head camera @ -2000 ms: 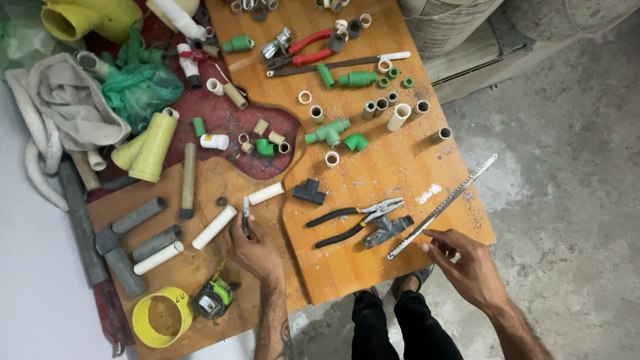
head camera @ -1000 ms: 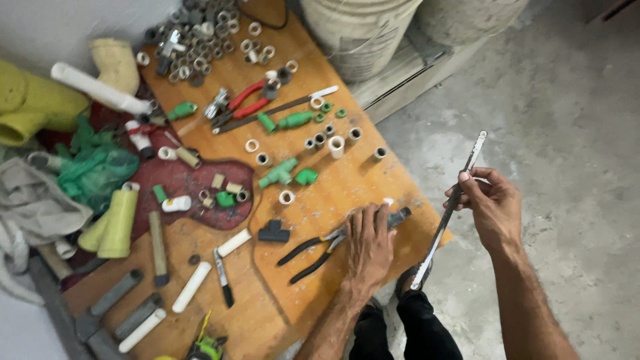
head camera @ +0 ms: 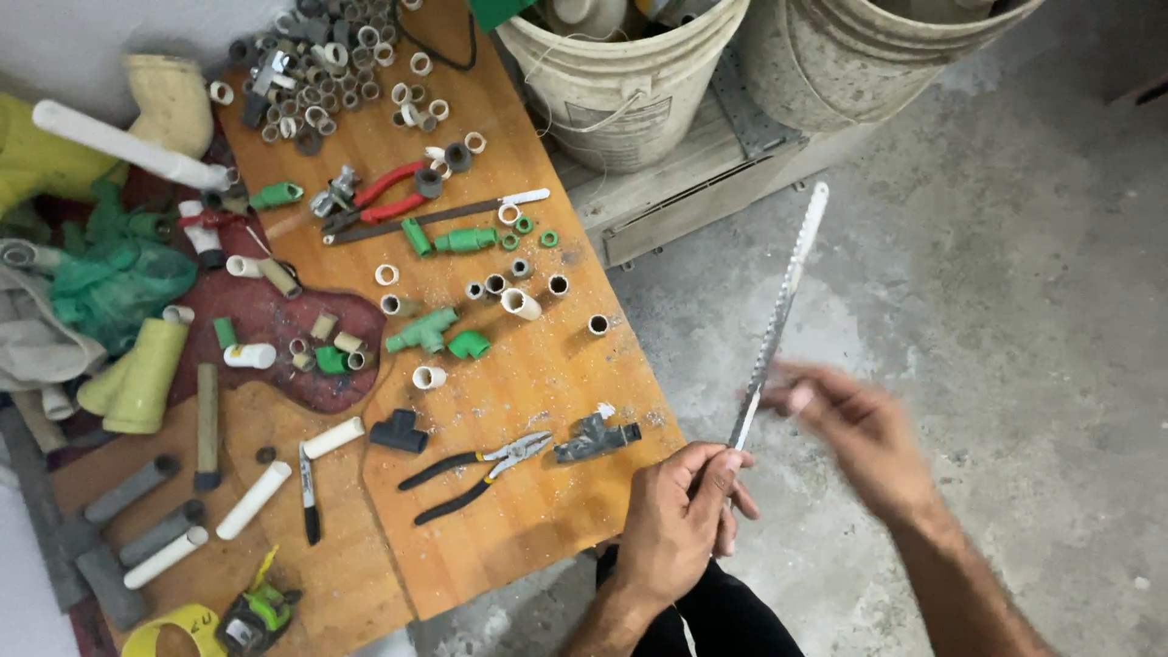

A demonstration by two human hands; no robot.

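A hacksaw blade (head camera: pixel 777 315) stands tilted up beyond the table's front right corner, its lower end pinched in my left hand (head camera: pixel 680 516). Just right of the blade, my right hand (head camera: pixel 853 433) is blurred, its fingers apart and close to the blade; whether they touch it I cannot tell. On the wooden table (head camera: pixel 511 547) lie combination pliers (head camera: pixel 484 470) with black handles, their jaws near a dark grey pipe fitting (head camera: pixel 598 440). A dark tee fitting (head camera: pixel 399 431), a black marker (head camera: pixel 310 497) and white pipe pieces (head camera: pixel 254 499) are further left.
Red-handled pliers (head camera: pixel 392 192), a second saw blade (head camera: pixel 438 215) and green fittings (head camera: pixel 465 239) lie farther back. Many pipe rings (head camera: pixel 342 68) are heaped at the rear. Buckets (head camera: pixel 630 91) stand behind the table's right edge. A green tape measure (head camera: pixel 260 611) sits at the front left.
My left hand has left the pliers and the grey fitting and now holds the blade's lower end. My right hand, which held the blade a second ago, has come off its earlier grip.
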